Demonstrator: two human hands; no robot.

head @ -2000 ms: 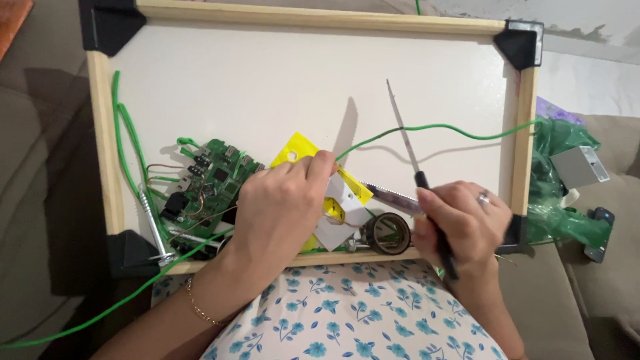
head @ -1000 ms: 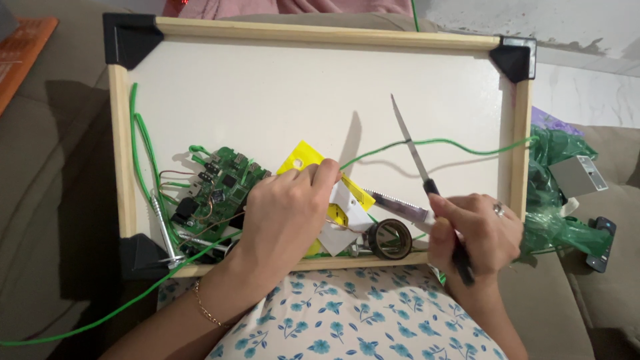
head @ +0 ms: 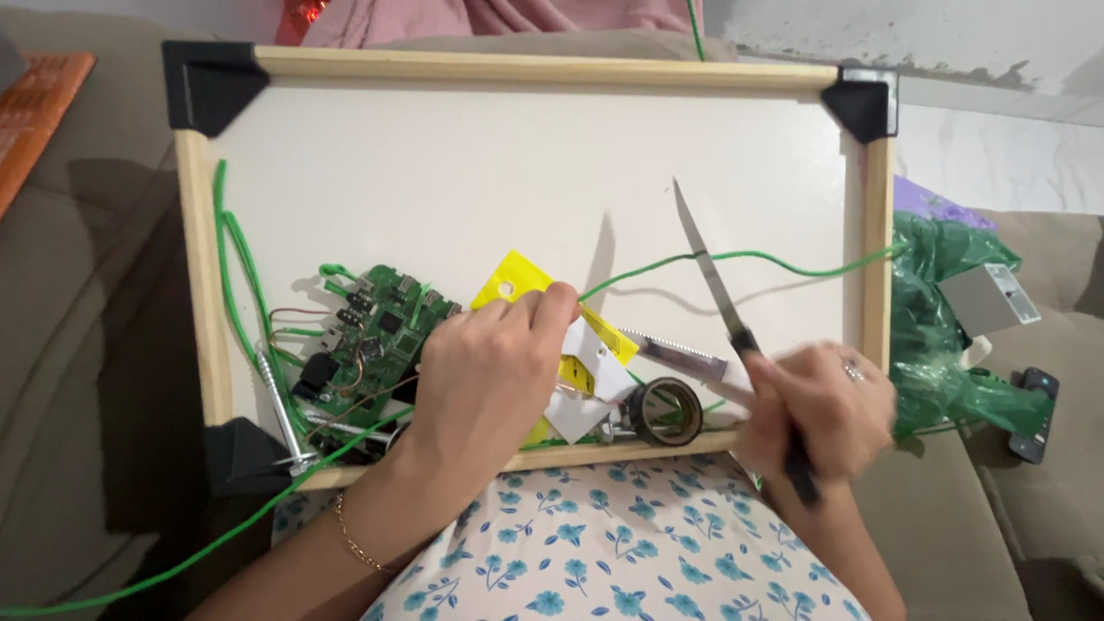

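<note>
My left hand (head: 496, 371) pinches a green cord (head: 750, 254) between thumb and forefinger, over yellow plastic pieces (head: 517, 274) and white card (head: 595, 371). In my right hand (head: 819, 414) is a knife (head: 711, 276) with a black handle, its blade pointing up and away across the cord; whether blade and cord touch, I cannot tell. Left of my left hand lies a green circuit board (head: 388, 332) with thin wires. A long screw (head: 276, 401) leans in the near left corner. A dark ring-shaped part (head: 666, 411) and a serrated tool (head: 686, 358) lie between my hands.
A white board with a wooden frame (head: 552, 67) and black corner pieces (head: 216, 82) rests on my lap. Green plastic bags (head: 931, 345), a grey-white box (head: 987, 300) and a black device (head: 1033, 414) lie to the right on the sofa. An orange object (head: 39, 121) is at far left.
The knife and my right hand stay in nearly the same place, with the hand slightly blurred now. My left hand keeps its pinch. The view has shifted a little.
</note>
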